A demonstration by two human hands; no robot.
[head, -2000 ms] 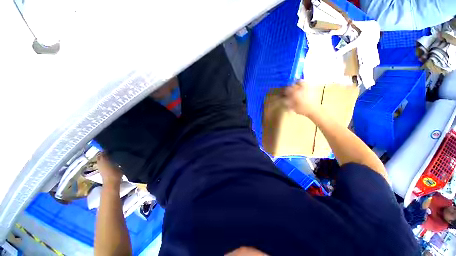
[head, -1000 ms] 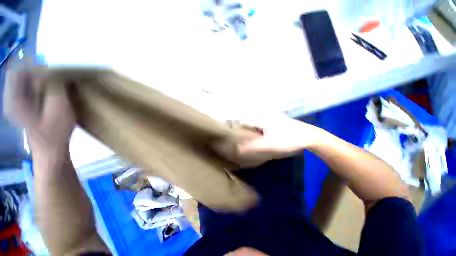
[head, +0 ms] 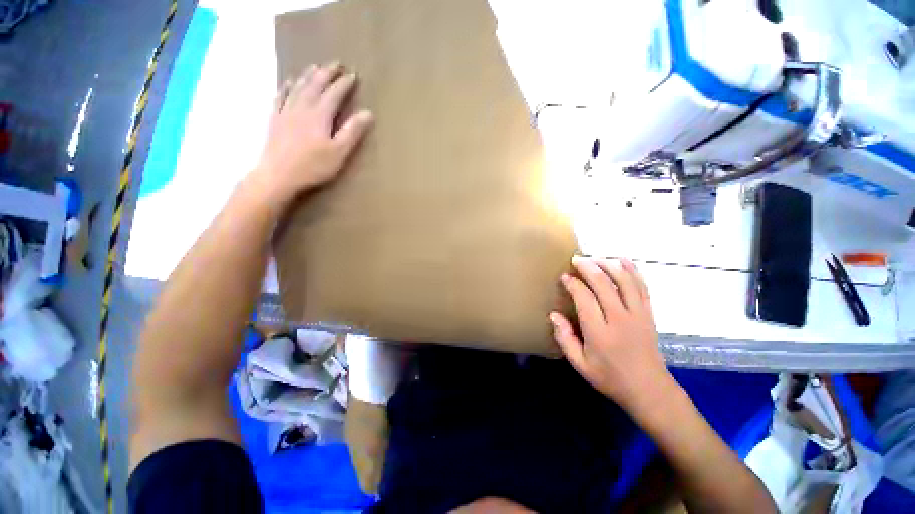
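A large tan panel [head: 441,201] lies spread flat on the white table, its bottom edge along the table's front edge. My left hand [head: 316,131] rests palm down on its upper left part, thumb apart from the fingers. My right hand [head: 607,326] lies at its lower right corner, fingers spread and fingertips on the cloth. Neither hand is closed around the cloth. The sewing machine [head: 702,90] stands right of the panel, its presser foot area partly hidden by the head.
A black phone [head: 782,254], dark snips [head: 848,291] and an orange-handled tool [head: 864,259] lie right of the machine. Below the table edge are crumpled pieces [head: 291,381] at left, a white-and-tan piece [head: 373,371] by my lap and a white bundle [head: 813,442] at right.
The tan panel, folded and blurred between my hands a second ago, now lies flat on the table. Both hands have moved onto it. The view has turned, bringing the machine in.
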